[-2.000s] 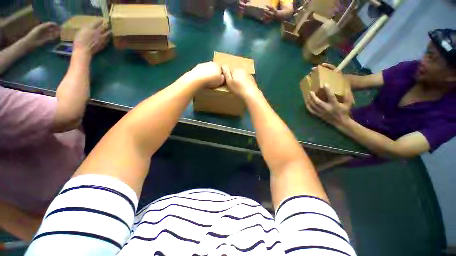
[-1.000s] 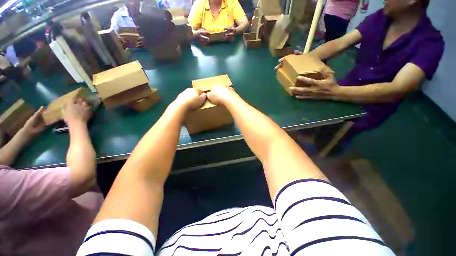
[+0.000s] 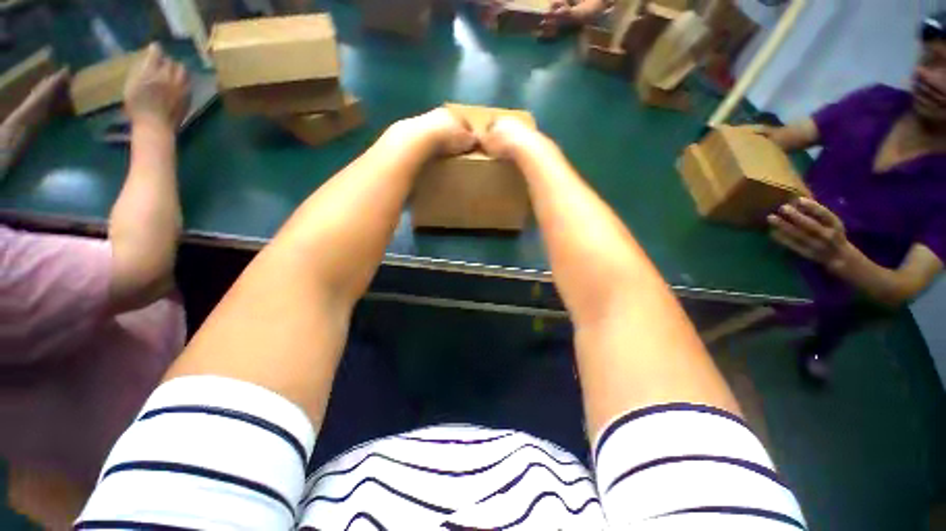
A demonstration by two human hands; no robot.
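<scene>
A small brown carton (image 3: 470, 195) stands on the green workbench (image 3: 353, 207) near its front edge, straight in front of me. My left hand (image 3: 444, 133) and my right hand (image 3: 504, 137) rest side by side on its top, almost touching, with fingers curled down at the middle of the top face. The far part of the top shows beyond my hands. My fingertips are mostly hidden, so I cannot tell if they grip a flap or only press on it.
Stacked cartons (image 3: 275, 62) stand at the left. A person in pink has hands at a carton (image 3: 109, 81) further left. A person in purple holds a carton (image 3: 742, 174) at the right. Part-folded cartons (image 3: 669, 57) lie at the back right.
The view has tilted down again since one second ago. My hands stay together on the carton top. The right neighbour's hand has moved to the near side of their carton.
</scene>
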